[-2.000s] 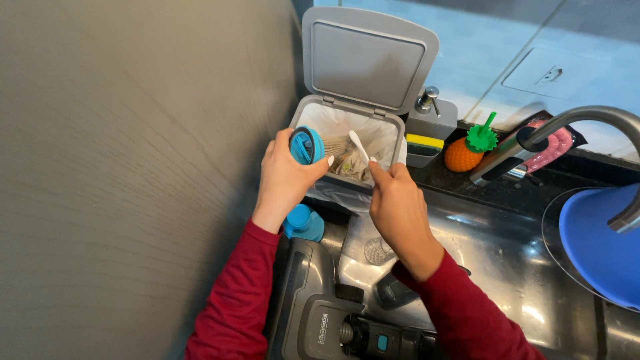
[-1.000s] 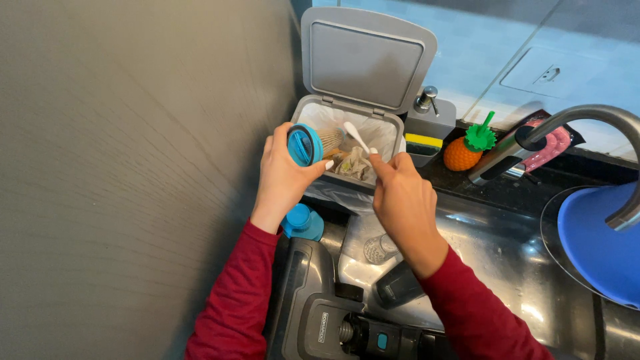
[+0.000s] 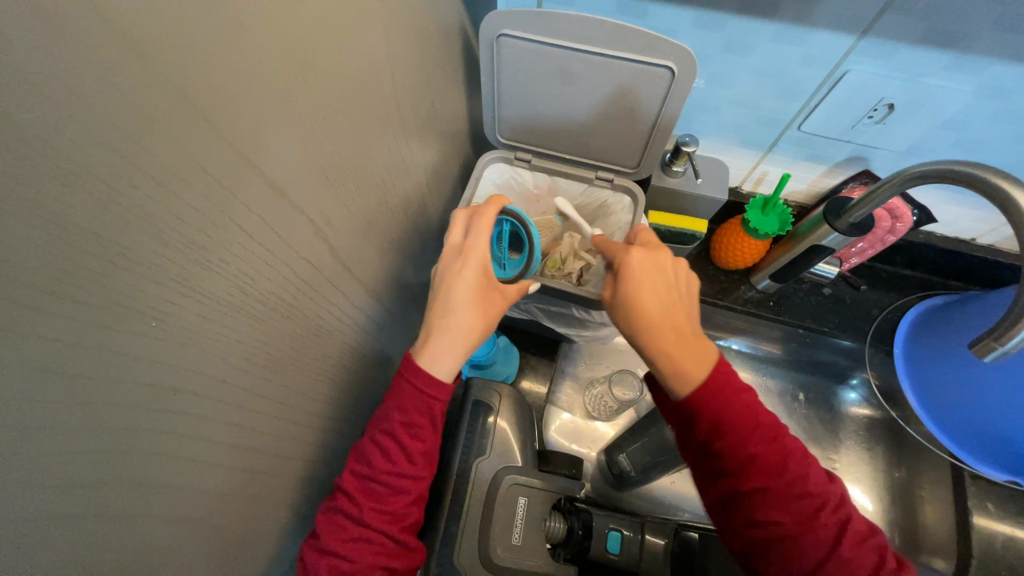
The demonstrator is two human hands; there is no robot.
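My left hand (image 3: 472,280) grips a round blue vacuum filter (image 3: 514,244) by its rim, tilted over the near left part of a grey countertop bin (image 3: 632,192). Pleats of the filter show on its right side, over the bin. My right hand (image 3: 652,296) holds a slim white tool (image 3: 573,214), its end raised above the bin's opening, a little apart from the filter; its tip is too small to name. The bin's lid (image 3: 582,100) stands up, and crumpled waste (image 3: 568,260) lies inside on a pale plastic liner.
A grey vacuum cleaner head (image 3: 512,512), a dark cylindrical container (image 3: 640,452), a clear glass (image 3: 614,394) and a blue part (image 3: 493,360) lie nearer. Right are a soap dispenser (image 3: 684,176), yellow sponge (image 3: 678,222), orange pineapple-shaped container (image 3: 738,242), faucet (image 3: 800,244) and blue basin (image 3: 952,376).
The filter in my left hand has turned, so its open blue face shows more than one second ago. The white tool stays in my right hand, with its raised end a little farther from the filter.
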